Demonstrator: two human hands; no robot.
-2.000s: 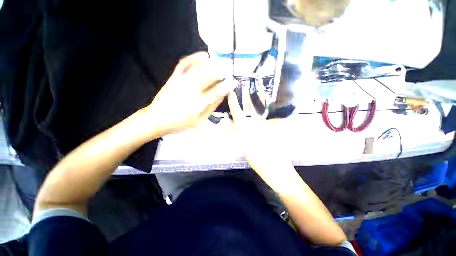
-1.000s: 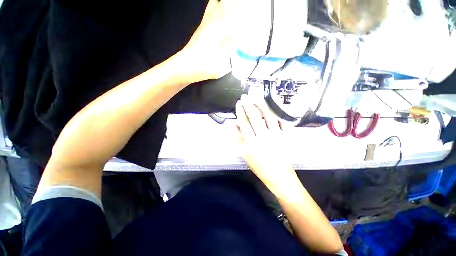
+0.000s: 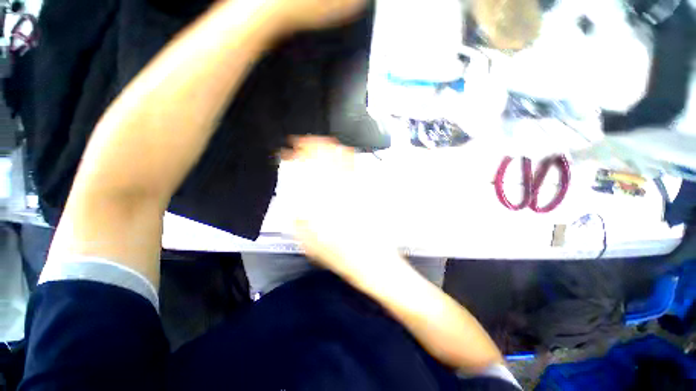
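A large black garment piece [image 3: 252, 114] lies at the left of the white table, its lower corner near the front edge. My left hand [image 3: 324, 9] is at the top edge of the picture on the far part of the cloth, partly cut off and blurred; its fingers are not clear. My right hand [image 3: 317, 172] is blurred and overexposed, with its fingertips at the cloth's right edge; its grip cannot be told. The white sewing machine head [image 3: 420, 57] with a blue stripe stands right of the cloth. The needle area [image 3: 436, 132] is blurred.
Red scissor handles [image 3: 532, 183] lie right of the needle area. Small yellow and dark tools [image 3: 622, 182], a brown tab [image 3: 559, 234] and a thread curl [image 3: 591, 224] lie further right. Blue crates [image 3: 618, 366] stand on the floor at lower right. Another red-handled pair [image 3: 23, 34] shows far left.
My left hand has moved up and away with the arm extended over the cloth. My right hand has moved left from the needle area to the cloth edge. The view has shifted.
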